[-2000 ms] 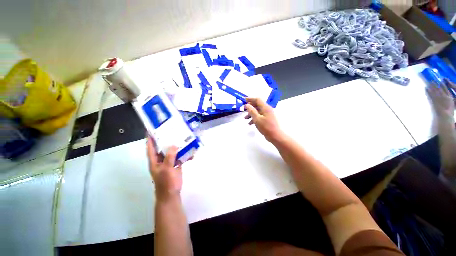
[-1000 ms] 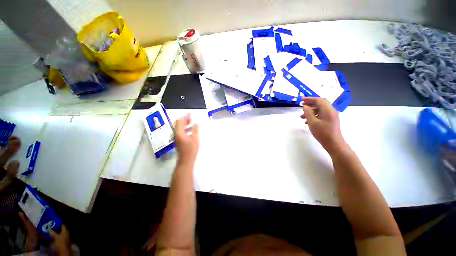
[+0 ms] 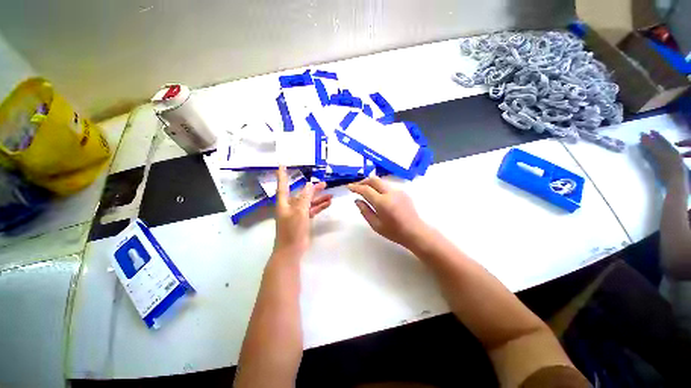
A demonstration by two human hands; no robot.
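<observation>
My left hand is open at the near edge of the empty box pile, fingers spread, holding nothing. My right hand is beside it at the pile's near side, fingers loosely curled, with nothing seen in it. The pile is overlapping white cartons with blue flaps. A packed box lies apart at the left, with a blue window and a white piece in it. A blue inner tray lies at the right, holding a white charger and a coiled cable.
A white and red drink can stands back left. A yellow bag is far left. A large heap of grey cables lies back right, beside an open brown carton. Another person's hand rests on the table at far right.
The packed box has gone from my left hand to the table at the left. Both hands have come close together by the pile. The blue tray now lies on the table at the right.
</observation>
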